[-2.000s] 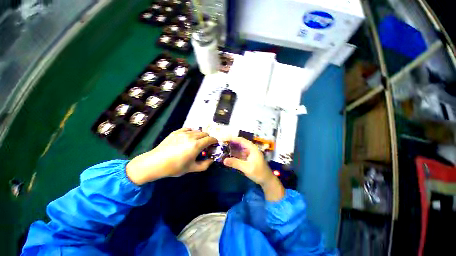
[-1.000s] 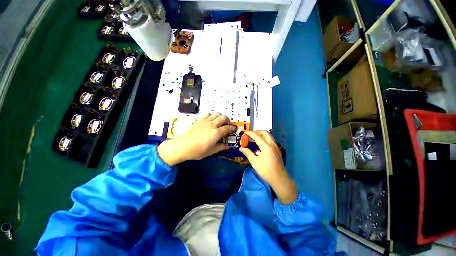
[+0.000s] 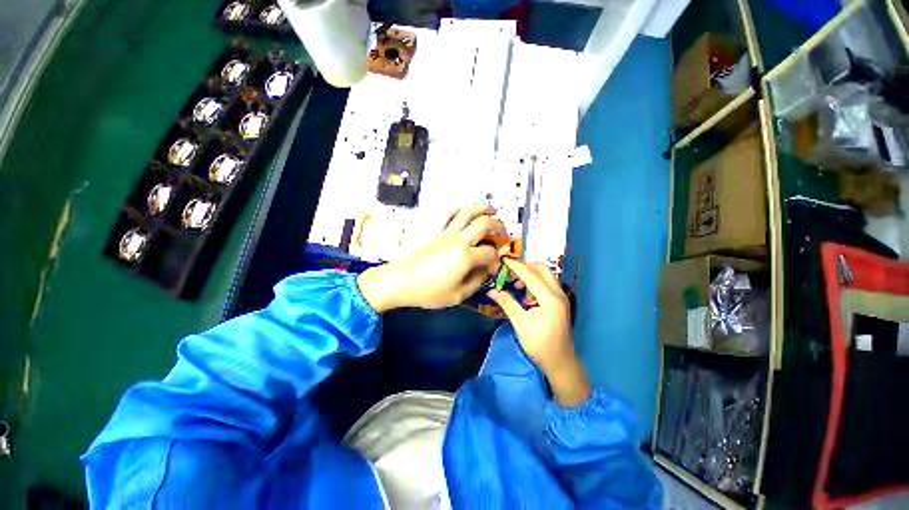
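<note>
My left hand (image 3: 444, 267) reaches over the orange fixture (image 3: 510, 246) at the front right of the white plate (image 3: 454, 149), its fingertips bent down on it. What those fingertips hold is hidden. My right hand (image 3: 541, 314) is just right of it, with thumb and forefinger around a small green part (image 3: 502, 276) at the fixture's front. The workpiece itself cannot be made out under the fingers. A black fixture block (image 3: 404, 164) lies mid-plate. The copper-brown block (image 3: 392, 52) is at the plate's rear left.
A black tray (image 3: 164, 261) with silver-faced round assemblies lies on the green surface at left; part of another tray is behind it. The white cylinder head (image 3: 334, 45) stands over the plate's rear left. Shelves with cardboard boxes (image 3: 733, 194) and bagged parts are at right.
Both hands came from holding a round assembly in front of the plate to the orange fixture. An orange-red part showed at my right fingertips a second ago; a green one shows now.
</note>
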